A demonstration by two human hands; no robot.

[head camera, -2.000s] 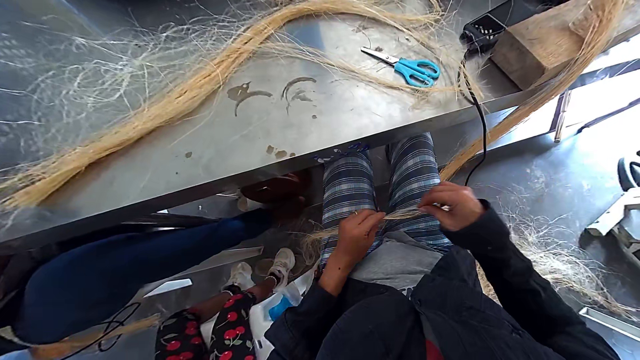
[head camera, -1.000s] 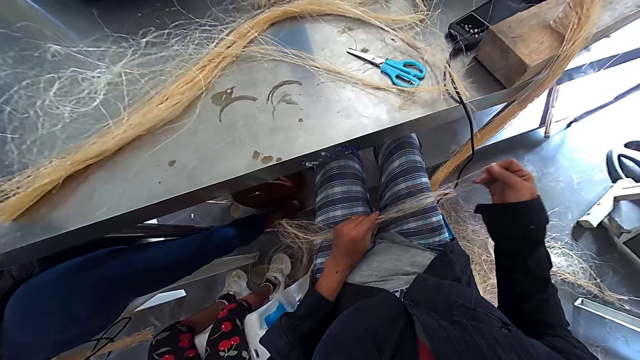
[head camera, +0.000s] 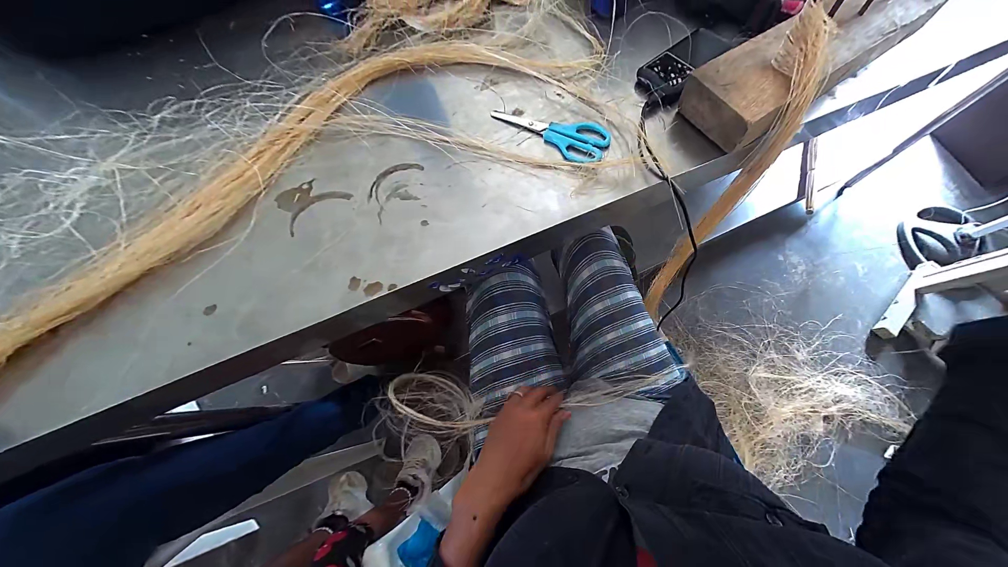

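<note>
On my lap, over the striped trousers, my left hand [head camera: 526,429] is closed on a thin bunch of pale plant fibres [head camera: 441,405]. Looped ends hang to its left and loose strands lie to its right. My right hand is out of view; only its dark sleeve [head camera: 929,465] shows at the right edge. A long thick hank of golden fibre [head camera: 260,165] lies across the metal table [head camera: 472,228]. Scissors with blue handles [head camera: 579,142] rest on the table beside thin strands. Another hank [head camera: 732,189] hangs from a wooden block over the table edge.
The wooden block [head camera: 724,98] stands at the back right, near a black device [head camera: 665,75] with a cable hanging down. A pile of loose fibre [head camera: 795,394] lies on the floor at right. At lower left are another person's blue-clad leg [head camera: 197,480] and someone's shoes [head camera: 421,461].
My right hand, earlier pulling strands out to the right of my left hand, has moved away right and out of view. My left hand stays at my lap with the fibres.
</note>
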